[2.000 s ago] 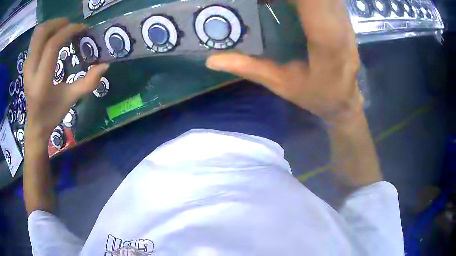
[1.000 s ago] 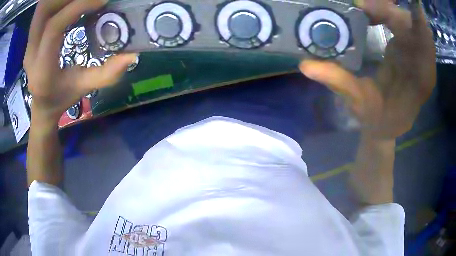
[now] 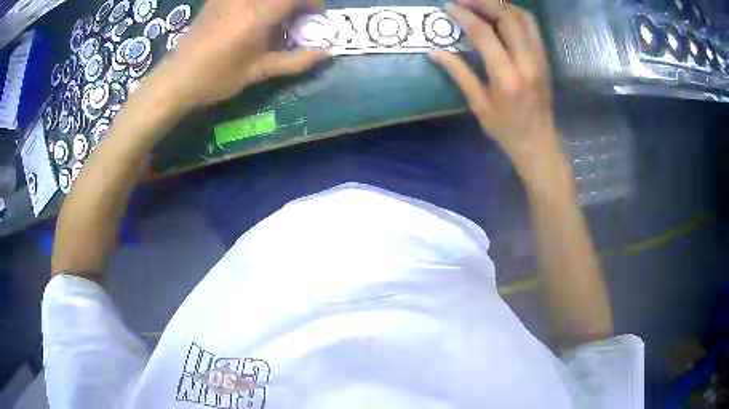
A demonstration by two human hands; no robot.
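Note:
The strip fixture lies across the top middle of the view, over the green bench, bright with glare. Round ring parts show in a row in it. My left hand grips its left end, thumb along the near edge; the leftmost part is washed out by glare. My right hand grips its right end, thumb at the near edge and fingers over the far side. Whether the fixture touches the bench cannot be told.
A loose pile of round parts lies at the left of the bench, beside a white card. A green label is near the bench edge. A clear blister tray with dark rings is at upper right. A pale dimpled tray sits lower.
The fixture was first held lower right, large and close to the camera; now it is farther away and looks smaller. Both hands moved inward with it. More of the loose pile shows.

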